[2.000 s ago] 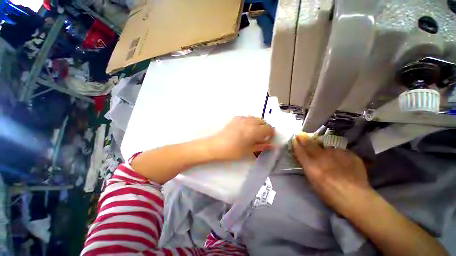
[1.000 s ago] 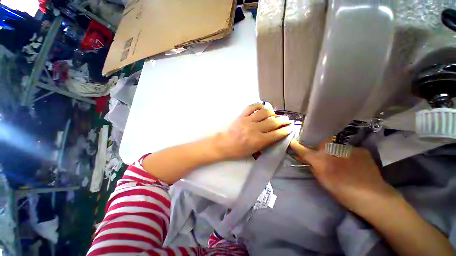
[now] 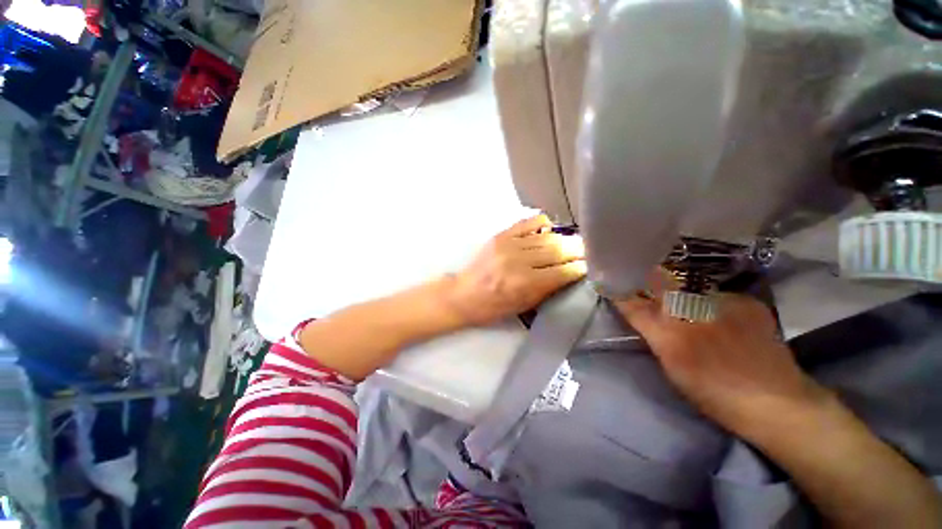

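Note:
The flat grey band (image 3: pixel 539 351) runs up from the lap to the needle area. The grey garment body (image 3: pixel 630 424) lies bunched below and right of it, with a white care label (image 3: pixel 558 390) beside the band. My left hand (image 3: pixel 516 271) lies flat at the band's upper end, its fingertips at the machine head's lower edge. My right hand (image 3: pixel 713 346) presses on the grey cloth right of the band; its fingertips are partly hidden behind the guard. The presser foot and needle are hidden by the machine head.
The sewing machine head (image 3: pixel 661 124) fills the upper right, with a white ribbed tension dial (image 3: pixel 890 246) and a smaller ribbed knob (image 3: pixel 690 305). The white table (image 3: pixel 382 207) extends left. Cardboard (image 3: pixel 351 62) lies behind it. Racks and scraps stand at far left.
My left hand has moved from a raised, curled pose to lying flat beside the needle area. The machine head looms larger and further left in view and now hides the needle area.

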